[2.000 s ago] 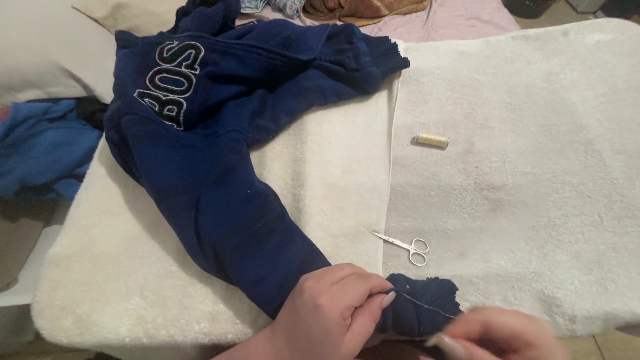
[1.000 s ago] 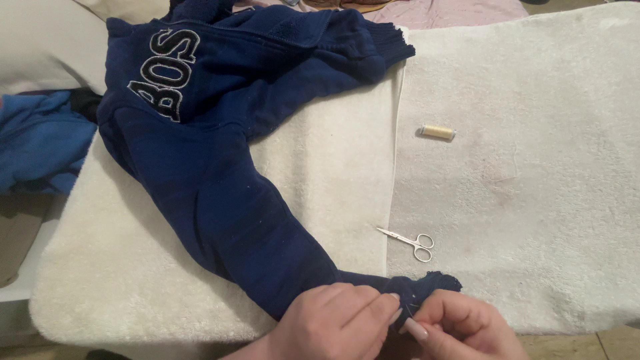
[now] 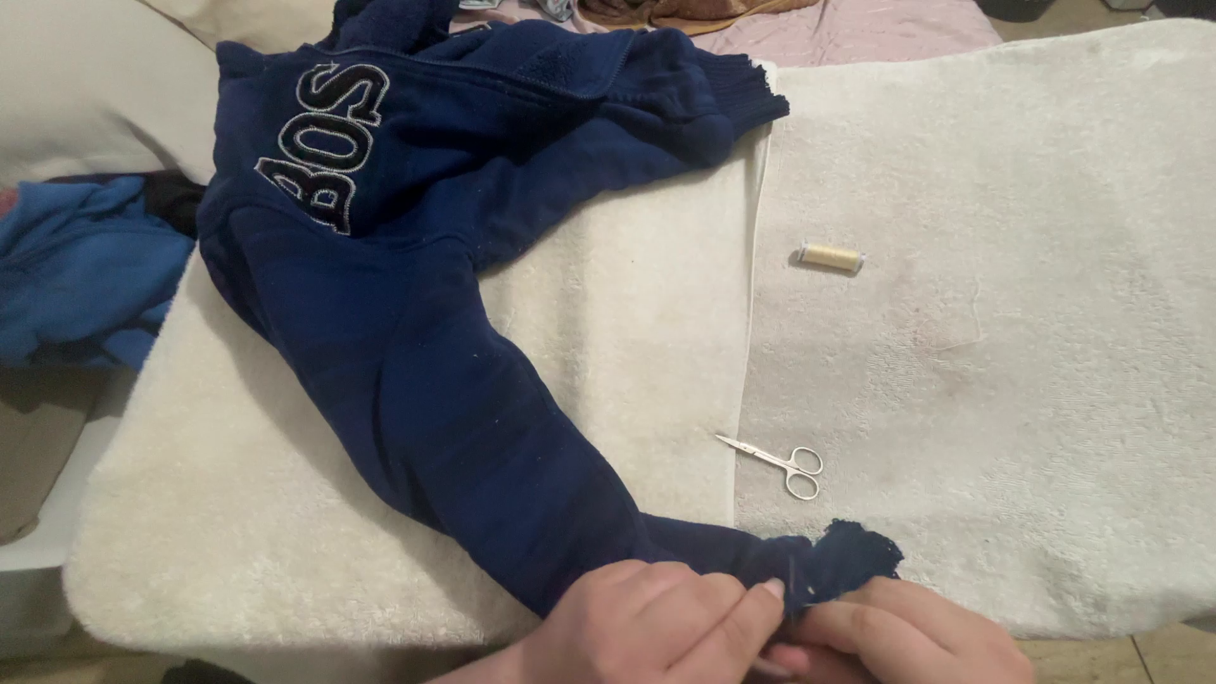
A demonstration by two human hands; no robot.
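A dark blue zip-up sweatshirt (image 3: 427, 380) with outlined letters on its chest lies with one sleeve stretched toward me. My left hand (image 3: 665, 617) pinches that sleeve near its frayed ribbed cuff (image 3: 855, 556). Just to the right, my right hand (image 3: 902, 632) has its fingertips at the cuff's near edge, close to the left fingertips. A thin, blurred needle-like thing (image 3: 793, 584) stands at the fabric between the hands. Small metal scissors (image 3: 784, 465) rest above the cuff, partly spread. Farther back lies a spool of pale yellow thread (image 3: 830, 257).
A cream fleecy cover (image 3: 997, 427) lies under everything, with a fold edge running down its middle. Blue clothing (image 3: 76, 275) is heaped at the left, beside a pale cushion (image 3: 95, 85). Pink fabric (image 3: 855, 28) and a brown cloth (image 3: 665, 11) lie at the back.
My right hand, drawn off to the right with a strand stretched from the cuff two seconds ago, has come in to the cuff beside my left hand. The scissors and spool stay put.
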